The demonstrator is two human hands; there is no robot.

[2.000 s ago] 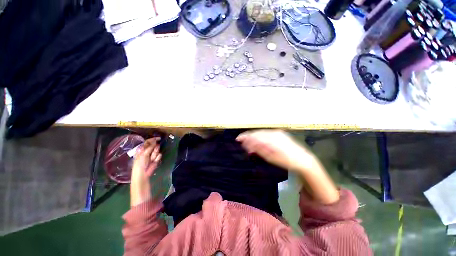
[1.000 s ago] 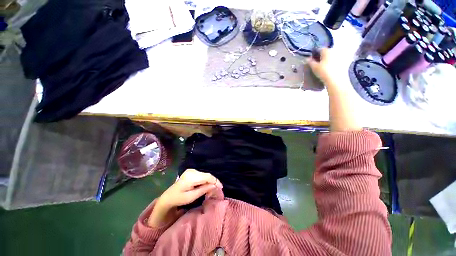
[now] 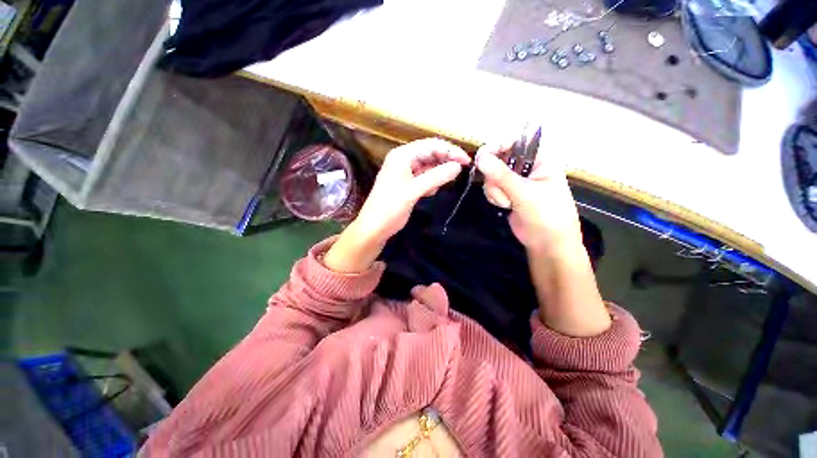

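My left hand (image 3: 417,183) and my right hand (image 3: 528,197) meet fingertip to fingertip above my lap, near the table's front edge. A thin dark thread (image 3: 460,204) hangs down from between the fingertips. My right hand also holds dark thread snips (image 3: 527,152), tips pointing away from me. Whether a needle is at the thread is too small to tell. A dark garment (image 3: 475,268) lies on my lap below the hands.
A grey-brown mat (image 3: 618,85) on the white table bears small buttons (image 3: 562,58). Dark dishes stand at right. A dark garment (image 3: 242,31) hangs over the far left edge. A grey fabric bin (image 3: 184,143) and a reddish waste basket (image 3: 318,183) are at left.
My right hand has come back from the mat with the snips and meets my left hand, which has risen from my lap. The view has turned and shifted toward the left.
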